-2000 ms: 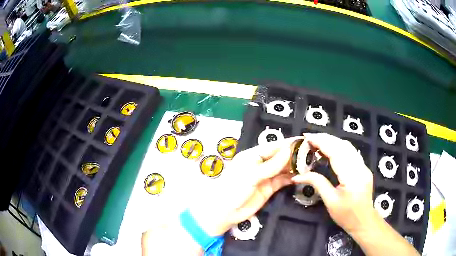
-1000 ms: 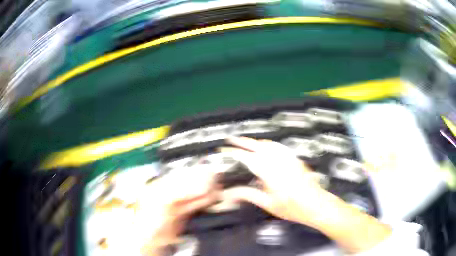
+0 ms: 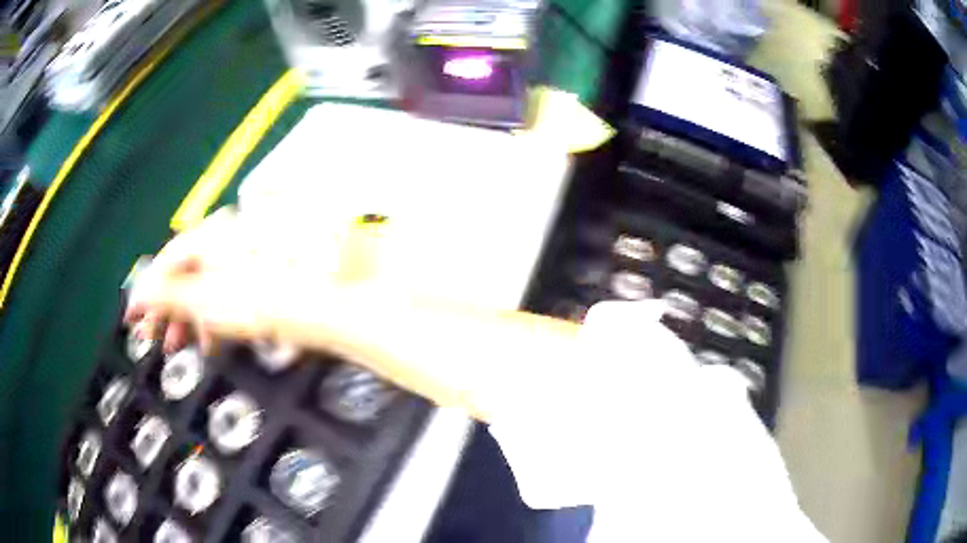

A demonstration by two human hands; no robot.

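My right hand (image 3: 180, 297) is blurred at the left. Its fingers are over the upper-left part of a black foam tray (image 3: 292, 419); I cannot tell if they hold anything. My bare forearm and white sleeve reach in from the lower right. Silvery-white ring-like watch cases (image 3: 234, 421) sit in the tray's pockets, several of them. A shinier bluish-silver round module (image 3: 304, 479) sits in a pocket near the tray's right side. My left hand is not in view.
A white sheet (image 3: 424, 159) with a yellow pad (image 3: 361, 249) lies beyond my forearm. Behind it stand a fan-vented box (image 3: 337, 32) and a unit with a lit pink display (image 3: 467, 69). At right are a screen (image 3: 716, 101) and another black tray (image 3: 594, 244) with round modules.
The view has swung to the right, so the main tray now shows at lower left. The amber discs and my left hand have left the picture. The screen and the right tray have appeared.
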